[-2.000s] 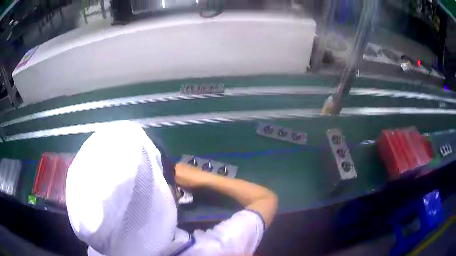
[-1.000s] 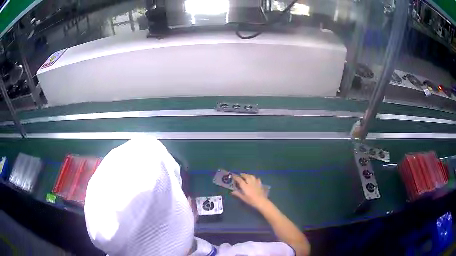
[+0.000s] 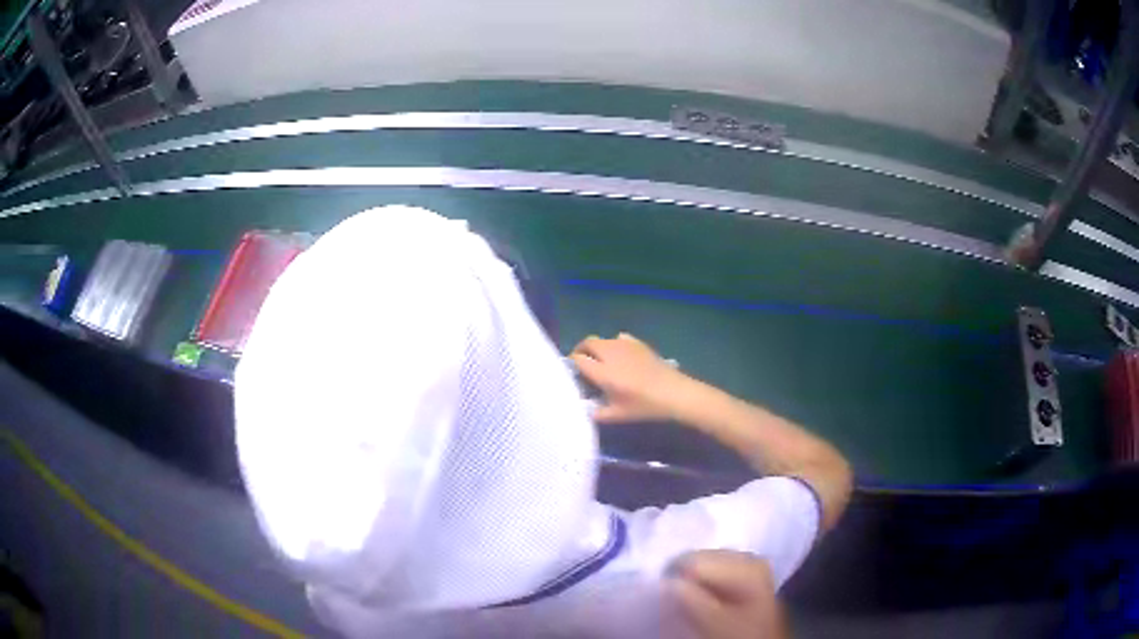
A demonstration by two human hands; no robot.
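Observation:
A blurred hand, seemingly my right hand (image 3: 731, 593), shows at the bottom edge with curled fingers, in front of a worker's white shirt. Whether it holds anything cannot be told. My left hand is not in view. A worker's white cap (image 3: 412, 412) blocks the bench's near middle. That worker's bare hand (image 3: 628, 377) is low over the green bench; what it touches is mostly hidden. A three-hole metal plate on a dark body (image 3: 1039, 377) stands near the bench edge at right. Another three-hole plate (image 3: 728, 127) lies by the far rail.
Red-edged clear trays (image 3: 250, 293) and colourless clear trays (image 3: 121, 290) stand at left, with a bright green block (image 3: 187, 355). Red trays (image 3: 1127, 406) are cut off at right, near another plate (image 3: 1122, 327). A metal post (image 3: 1080, 169) rises at the far right.
The view has shifted, so the bench items sit farther right and higher. The worker's hand has moved back towards the cap. A blurred hand has come in at the bottom edge.

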